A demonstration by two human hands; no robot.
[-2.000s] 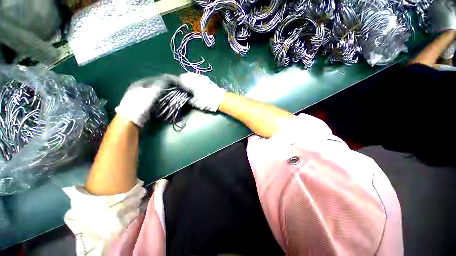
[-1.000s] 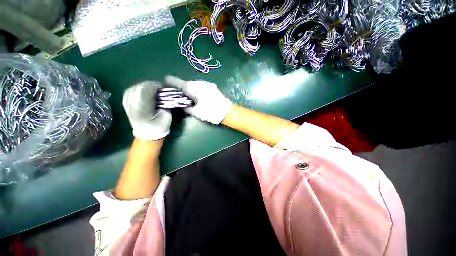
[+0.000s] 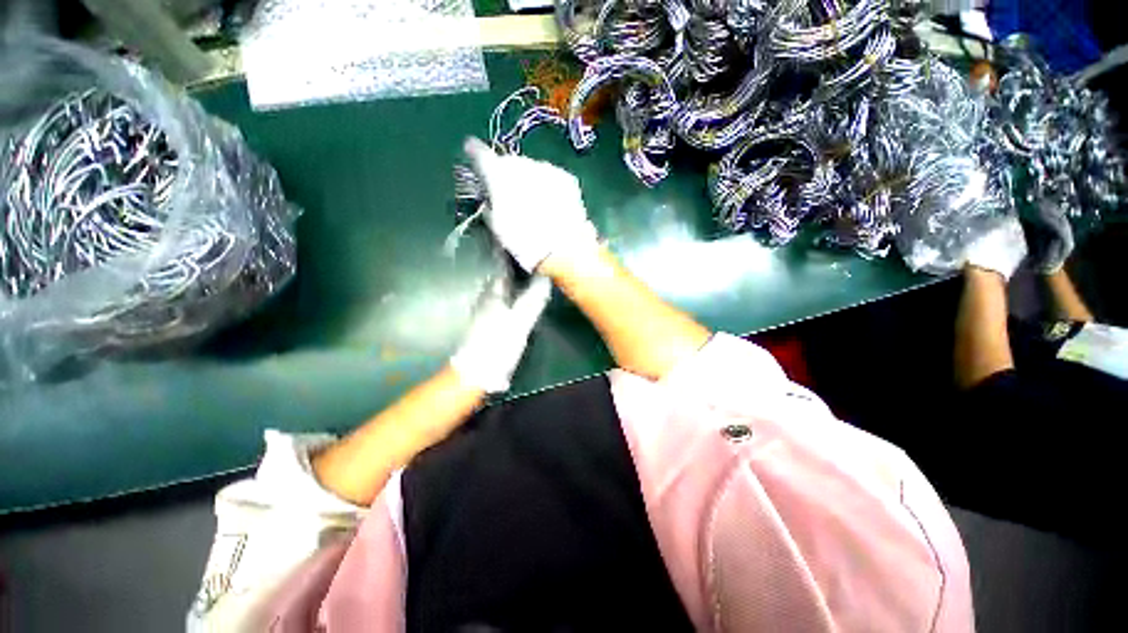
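My right hand (image 3: pixel 534 210), in a white knitted glove, is closed around a small bunch of dark-and-white wire leads (image 3: pixel 468 186). Striped wires show at its left side, by the fingertips; the palm hides the rest. My left hand (image 3: pixel 505 331), also gloved, is just below, with its fingers pointing up beside my right wrist. The fingertips are blurred and partly hidden, so I cannot tell whether it grips anything. A few loose leads (image 3: pixel 525 121) lie on the green mat just beyond my right hand.
An open clear bag of tangled leads (image 3: pixel 93 204) stands at left. Bubble wrap (image 3: pixel 365 56) lies at the far edge. Curved wire bundles (image 3: pixel 767 87) are heaped at far right, beside an orange tangle (image 3: pixel 563 93). Another person's gloved hands (image 3: pixel 996 245) touch a clear bag there.
My left hand has moved from the bunch's left side down and right, below my right hand. My right hand is more upright. The view has shifted, showing more of the other person.
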